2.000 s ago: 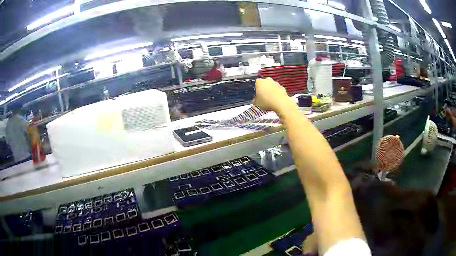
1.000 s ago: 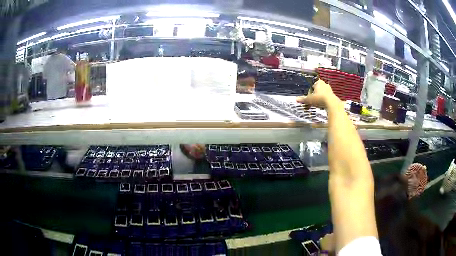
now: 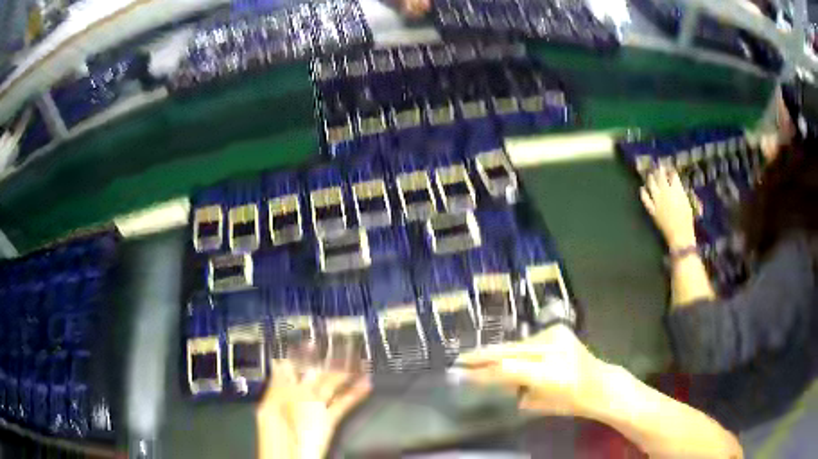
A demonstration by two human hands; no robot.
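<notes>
A black tray (image 3: 381, 269) of blue front housings (image 3: 369, 202) lies in front of me; the housings stand in two long rows with several sideways between. Their windows have pale frames. A thin, clear striped sheet (image 3: 404, 348), blurred, shows over the near row between my hands. My right hand (image 3: 547, 368) is at the tray's near right, its fingertips together at the sheet's right end. My left hand (image 3: 309, 394) is at the near left edge, fingers blurred; its grip on the sheet is unclear. No tweezers are visible.
More trays of housings stand on the green belt (image 3: 108, 193) beyond and at the left. A pale edge strip (image 3: 561, 148) runs behind my tray. At the right, a neighbouring worker's hand (image 3: 668, 206) reaches over another tray (image 3: 709, 152).
My view has dropped from the upper shelf to the tray. My right hand has come down from the striped sheets on the shelf. My left hand has come into view.
</notes>
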